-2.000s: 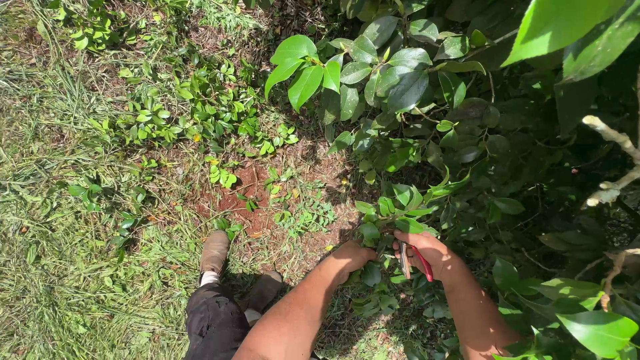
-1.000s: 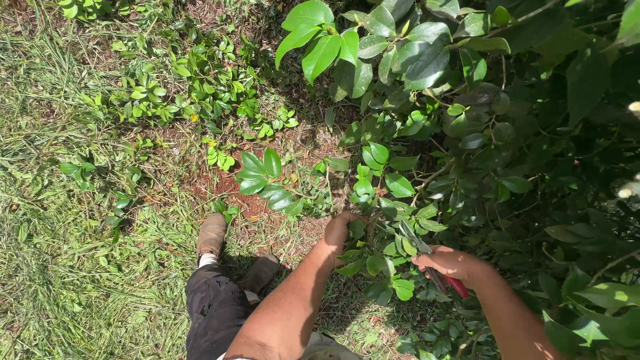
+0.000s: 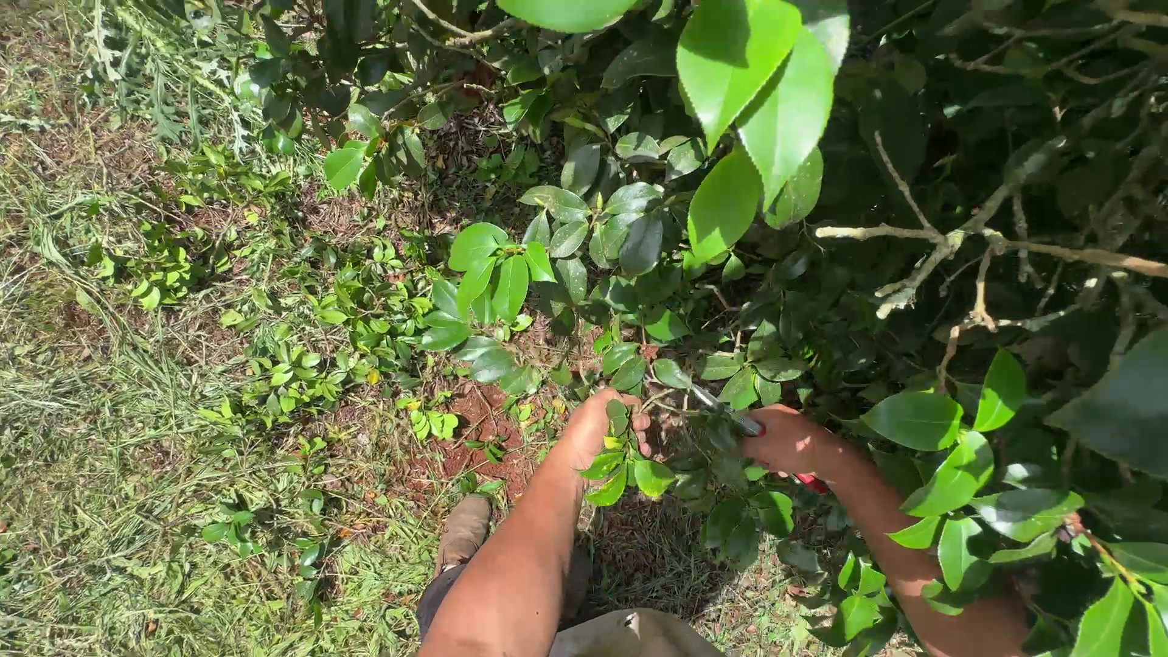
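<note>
My left hand [image 3: 607, 424] is closed around a thin leafy stem [image 3: 657, 399] of the bush, with green leaves lying over its fingers. To its right, my right hand [image 3: 789, 443] grips a pair of pruning shears [image 3: 725, 411] with red handles. Their metal end points up and left into the foliage, near the stem and my left hand. Leaves partly hide the shears' tip, so whether the blades touch a stem cannot be seen. Glossy leaves [image 3: 497, 274] hang above my left hand.
A dense bush [image 3: 776, 301] fills the right side, with bare pale branches [image 3: 949, 242] at upper right. Cut leafy sprigs [image 3: 292, 379] lie on dry grass [image 3: 137, 511] at left. Reddish soil [image 3: 488, 424] shows beside my left hand, above my shoe [image 3: 464, 529].
The shears, earlier angled beside the foliage in my right hand, now reach into it. The leafy shoot that stood left of my left hand a second ago no longer shows there. The view has shifted.
</note>
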